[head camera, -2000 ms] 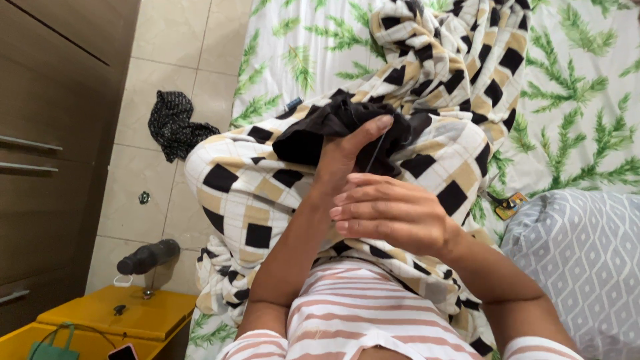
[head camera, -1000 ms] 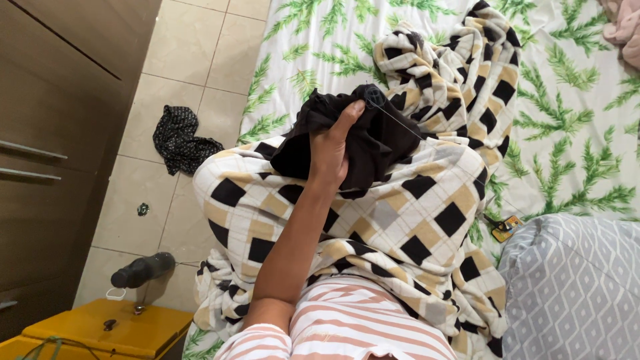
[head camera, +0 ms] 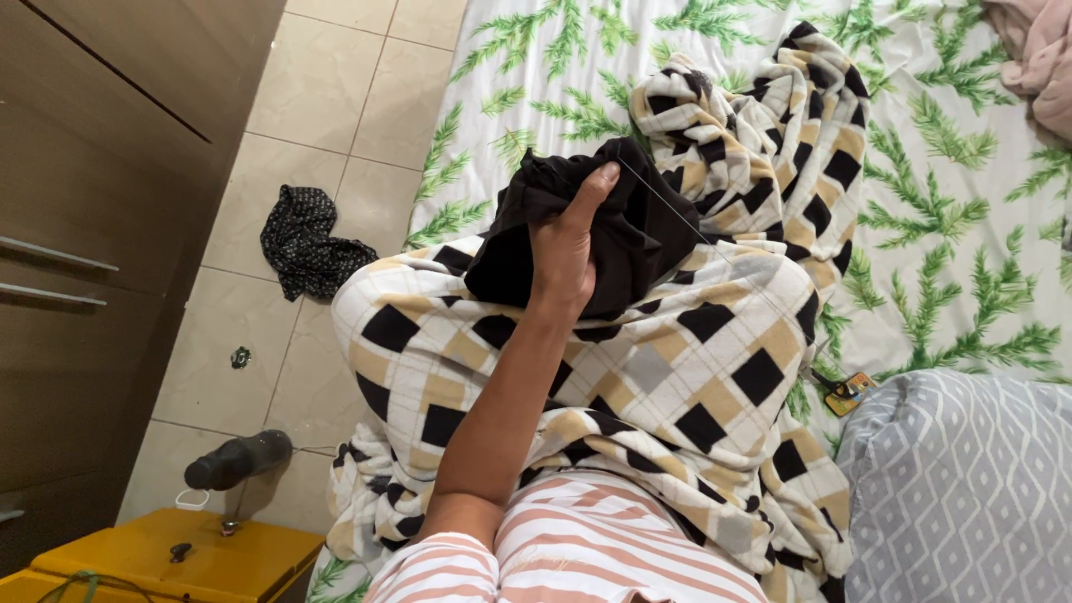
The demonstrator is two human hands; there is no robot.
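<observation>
My left hand [head camera: 569, 243] grips a bunched black cloth [head camera: 649, 243] above my lap, the thumb pressed on its upper edge. A pale thread [head camera: 662, 198] runs from the cloth near the thumb down to the right across the blanket. My right hand is out of view. A checked blanket [head camera: 636, 377] in white, black and beige covers my legs. Beside its right edge, on the bed, a dark-handled tool, perhaps scissors, lies by a small yellow card [head camera: 850, 395].
A grey patterned pillow [head camera: 963, 486] lies at the right on the leaf-print sheet [head camera: 921, 193]. On the tiled floor is a black printed cloth [head camera: 310, 243]. A dark bottle [head camera: 239, 461] stands by the yellow furniture [head camera: 276, 557]; brown drawers [head camera: 75, 234] line the left. A pink fabric [head camera: 1038, 59] is at the top right.
Two seconds ago my right hand was beside my left near the black cloth; it has left the view. My left hand still holds the cloth, and the thread now stretches out to the right.
</observation>
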